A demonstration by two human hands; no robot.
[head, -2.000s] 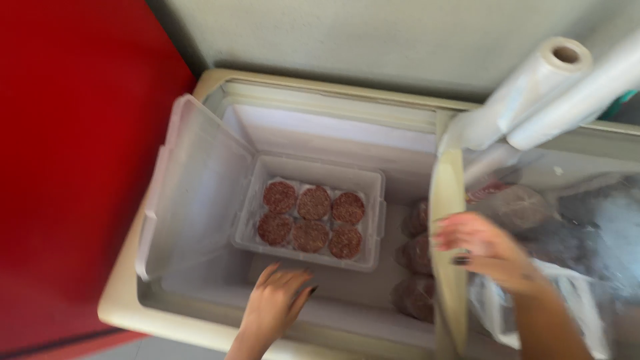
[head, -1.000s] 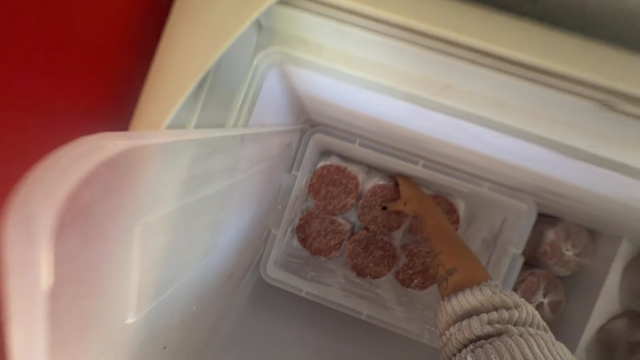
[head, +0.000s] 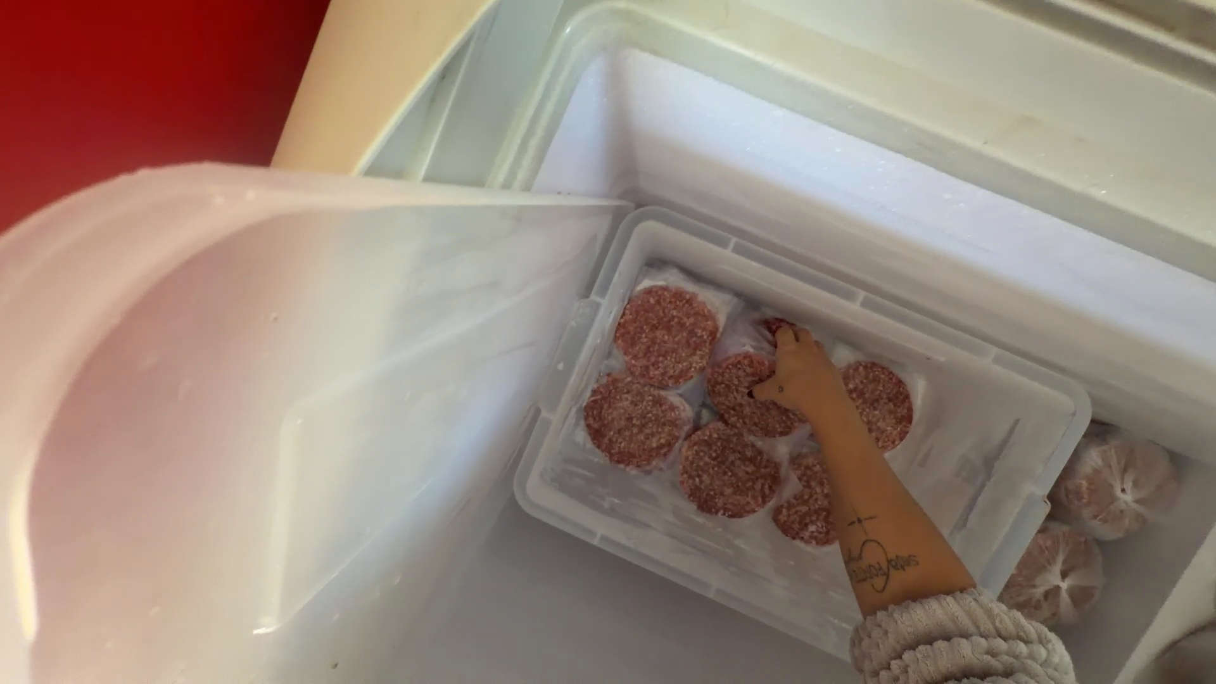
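My right hand point(head: 798, 370) reaches from the lower right into a translucent plastic tub point(head: 997, 356). Its thumb lies on a round ground-meat patty point(head: 746, 394) in the upper middle, and its fingertips hold by the patty's far edge, at the clear film. More patties lie around it in two rows: one at the upper left point(head: 667, 335), one at the lower left point(head: 635, 420), one at the lower middle point(head: 730, 469), one at the right point(head: 878, 406). Another, at the lower right point(head: 807, 499), is partly hidden by my forearm. My left hand is out of view.
The tub sits inside a chest freezer with a pale rim point(head: 912, 85). A large translucent plastic panel point(head: 190, 399) stands upright at the left. Film-wrapped bundles point(head: 1116, 484) lie to the tub's right. A red surface point(head: 142, 85) is at the upper left.
My right hand has moved from the freezer's right side to the patties. My left hand, seen in front of the tub two seconds ago, has left the view. The view has moved closer.
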